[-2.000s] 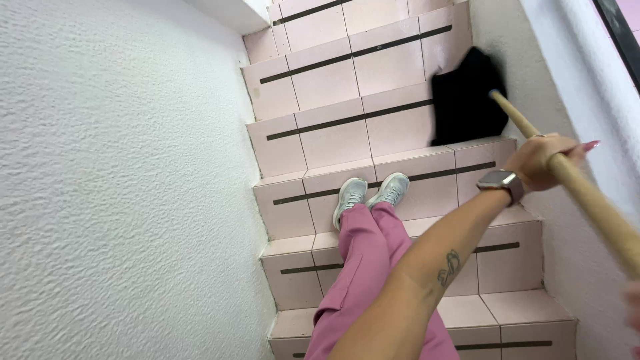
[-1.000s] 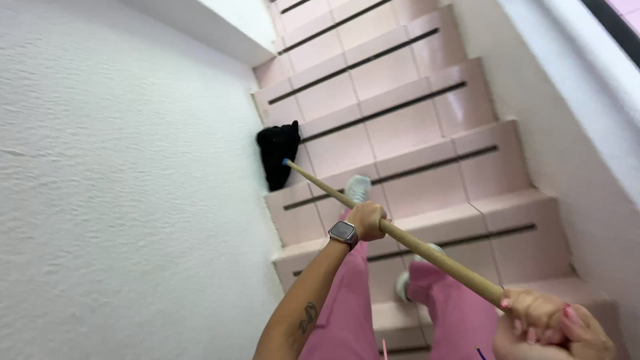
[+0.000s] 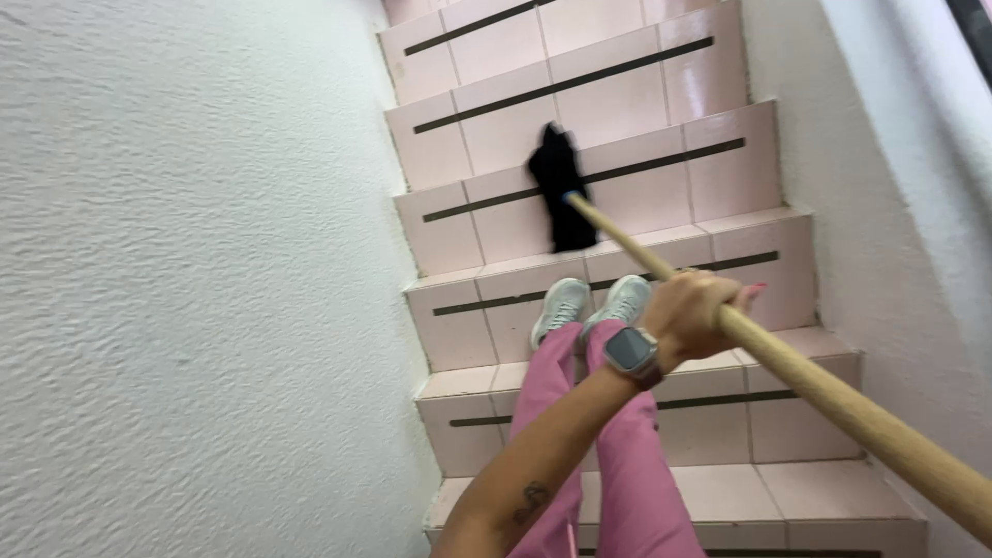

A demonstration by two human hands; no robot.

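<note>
My left hand (image 3: 692,314), with a smartwatch (image 3: 632,353) on its wrist, is closed around a long wooden handle (image 3: 837,403). At the handle's far end is a head wrapped in black cloth (image 3: 564,190), with a bit of blue at the joint. The black cloth, slightly blurred, lies across a dark strip on a pink tiled step (image 3: 511,225), just beyond my shoes. The near end of the handle runs out of the frame at the lower right. My right hand is outside the picture.
Pink tiled stairs with dark strips (image 3: 581,81) run between a rough white wall (image 3: 194,271) on the left and a low white side wall (image 3: 876,194) on the right. My grey shoes (image 3: 564,306) stand side by side on one step.
From the left wall one second ago, the black cloth head has moved right to mid-stair. My feet, apart then, are now together. My right hand, on the handle then, has left the view.
</note>
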